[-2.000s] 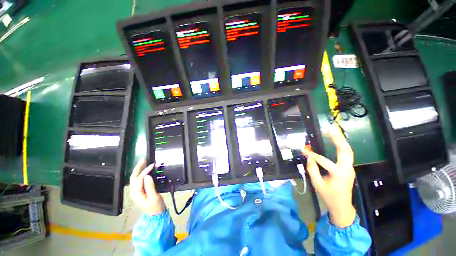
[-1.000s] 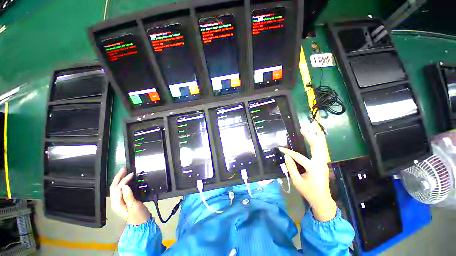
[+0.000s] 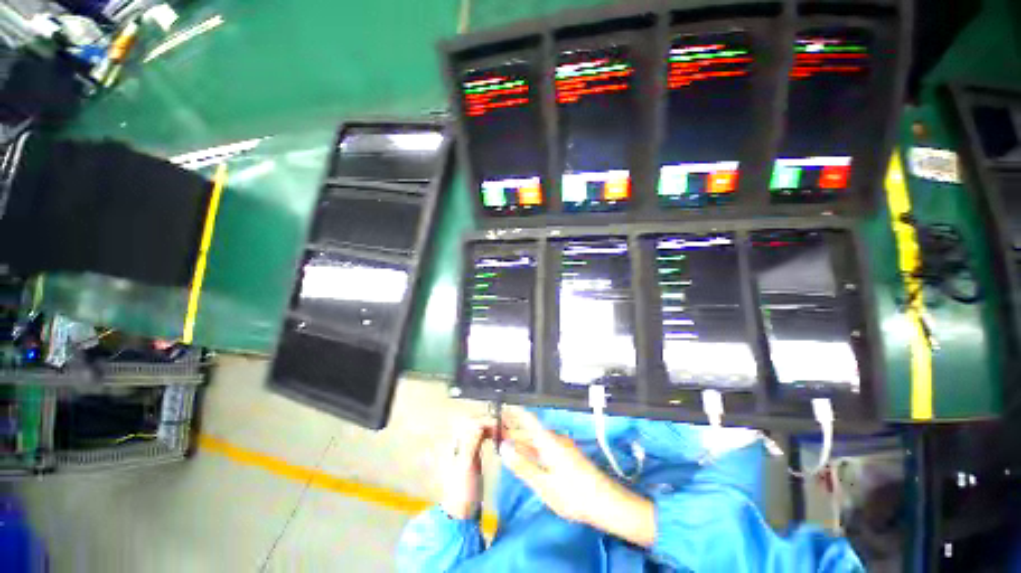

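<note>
The near black phone tray (image 3: 672, 409) holds phones side by side, with green text lists on several screens. My left hand (image 3: 461, 470) and my right hand (image 3: 571, 470) meet below its leftmost phone (image 3: 498, 325). The black USB cable (image 3: 497, 423) runs down from that phone's lower edge between my fingers; both hands appear closed on it, with fingertip detail blurred. White USB cables (image 3: 600, 414) run from the other phones' lower edges. A second phone tray (image 3: 694, 218) stands tilted behind, its screens showing red and green text with coloured buttons low down.
A tray of dark phones (image 3: 364, 269) lies at left on the green bench. A black ribbed block (image 3: 101, 213) sits farther left beside yellow tape (image 3: 205, 252). A coiled black cable (image 3: 946, 263) and a white label (image 3: 934, 165) lie at right, near another tray (image 3: 996, 146).
The view has swung left, so the trays sit farther right. My right hand has left the rightmost phone and crossed to my left hand. Both are now at the black cable.
</note>
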